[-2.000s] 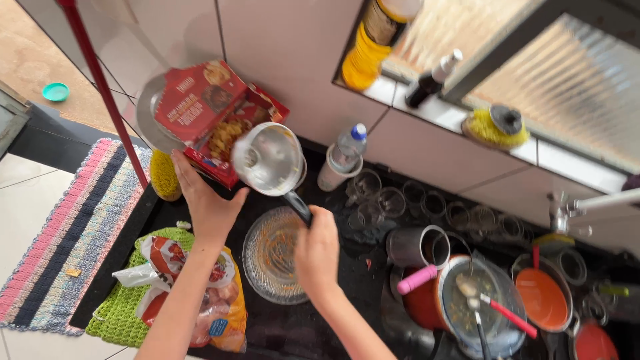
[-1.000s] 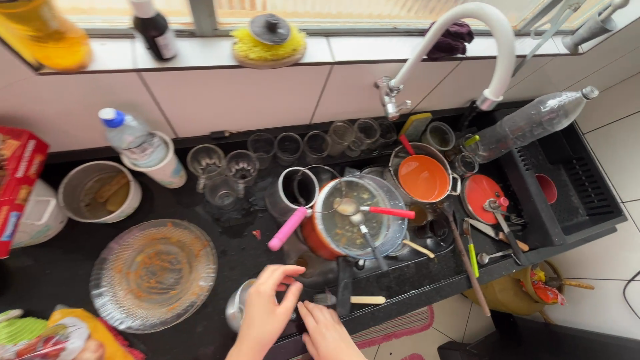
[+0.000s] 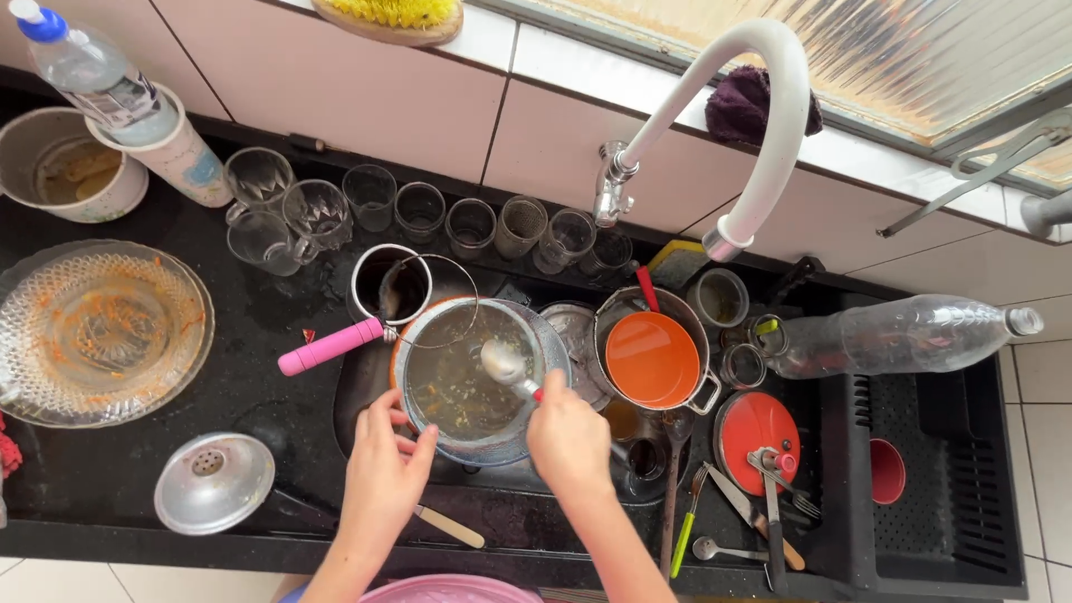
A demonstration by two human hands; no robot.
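Observation:
My right hand (image 3: 569, 435) grips the red handle of a metal serving spoon (image 3: 504, 362), whose bowl is over a glass bowl (image 3: 548, 335) of cloudy water with food bits, set in the sink. My left hand (image 3: 391, 452) has its fingers apart at the bowl's near left rim and holds nothing. A pink-handled wire strainer (image 3: 331, 346) leans across a dark-filled metal cup (image 3: 391, 285) on the left. A light-handled knife (image 3: 450, 526) lies at the sink's front edge. A round metal lid (image 3: 214, 483) with a perforated centre rests on the black counter.
Left stand a patterned glass plate (image 3: 105, 333), a pot (image 3: 71, 167) and a bottle in a cup. Several glasses (image 3: 420, 211) line the wall. The white faucet (image 3: 787, 100) arches above. Right are a pot with an orange bowl (image 3: 651, 358), a clear bottle (image 3: 896, 335), cutlery and a black dish rack (image 3: 955, 494).
My hands have moved from the sink's front edge to the glass bowl. The right one has taken hold of the red-handled spoon. The metal lid now lies at the left.

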